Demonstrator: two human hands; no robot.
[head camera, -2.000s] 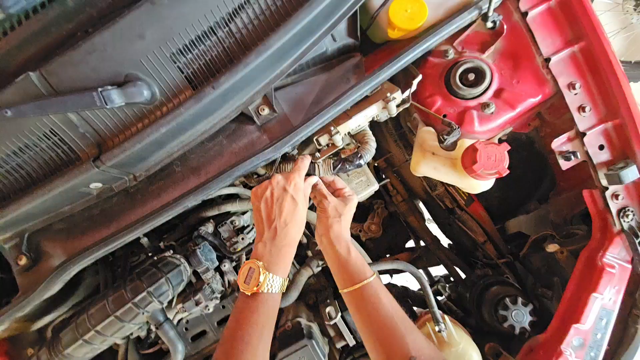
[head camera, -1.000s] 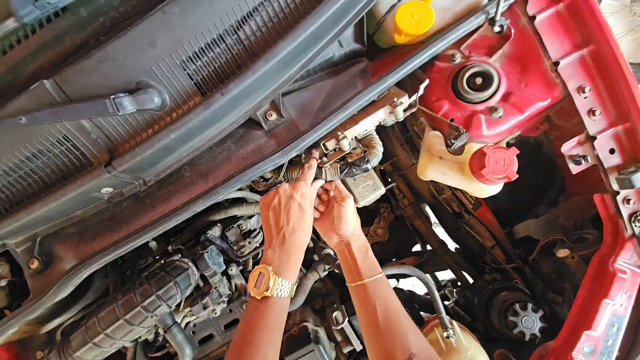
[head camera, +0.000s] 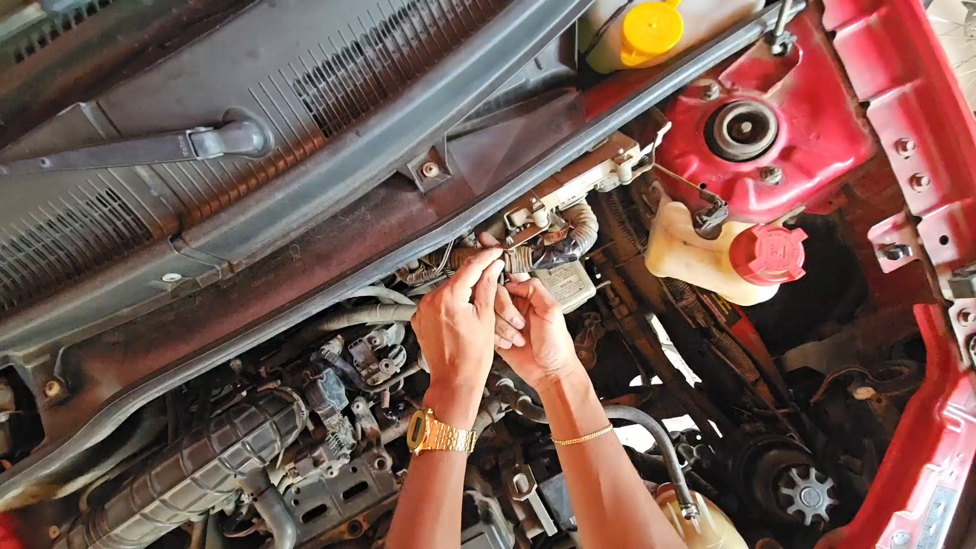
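Note:
Both hands meet at a wiring harness in corrugated conduit (head camera: 520, 258) below the firewall edge of a red car's engine bay. My left hand (head camera: 460, 328), with a gold-coloured watch (head camera: 440, 432) on its wrist, has its fingertips against the conduit. Just right of it, my right hand (head camera: 540, 332) has curled fingers under the harness; a thin bracelet (head camera: 583, 437) circles that wrist. Fingers overlap, so whether either hand grips the conduit or a small part cannot be told. A metal bracket (head camera: 534, 217) lies above the fingertips, and a grey labelled box (head camera: 566, 286) lies beside the right hand.
A reservoir with a red cap (head camera: 768, 254) stands right of the hands, near the red strut tower (head camera: 808, 137). A yellow cap (head camera: 652, 32) is at the top. The black cowl (head camera: 320, 191) with a wiper arm (head camera: 145, 149) spans the upper left; a ribbed intake duct (head camera: 202, 465) lies lower left.
The fingers of my right hand have shifted and curled beneath the harness, while both hands stay at the same place on it.

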